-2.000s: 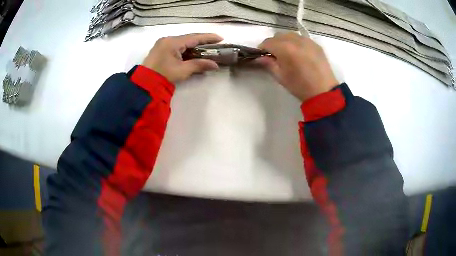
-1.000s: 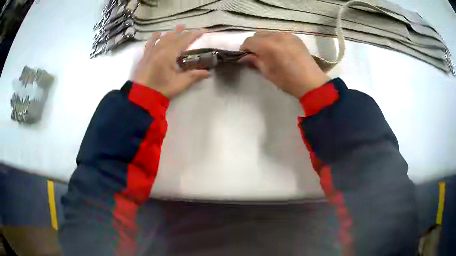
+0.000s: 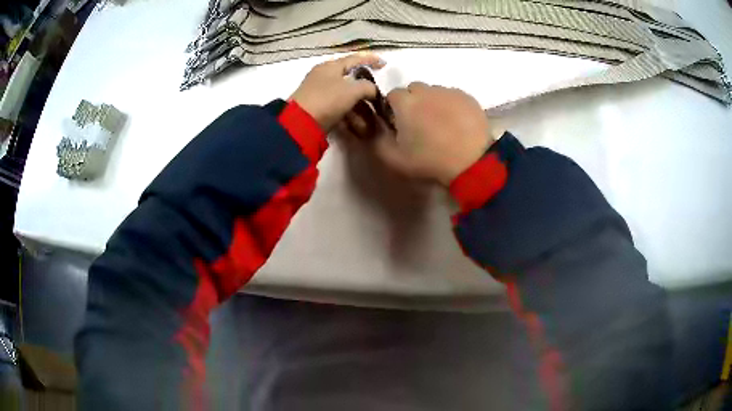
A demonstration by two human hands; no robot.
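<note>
My left hand [image 3: 335, 90] and my right hand [image 3: 437, 132] are close together above the white table and grip a dark, partly folded webbing strap [image 3: 376, 98] between them. The fingers hide most of the folded part, and it is blurred. A long beige tail of strap [image 3: 574, 83] runs from behind my right hand up to the right, towards the pile. The pile of unfolded straps [image 3: 337, 36] lies across the far side, with silver hooks clustered at its left end.
Finished bundles [image 3: 92, 138] with white bands lie on the left of the white table [image 3: 185, 152]. The table's near edge curves below my forearms. Dark shelving or clutter shows at the far left, and a brown cardboard box [image 3: 50, 365] on the floor at lower left.
My hands have come closer together, and the folded part has turned from level to steeply tilted. The strap tail now stretches to the right instead of looping up. The view has shifted left.
</note>
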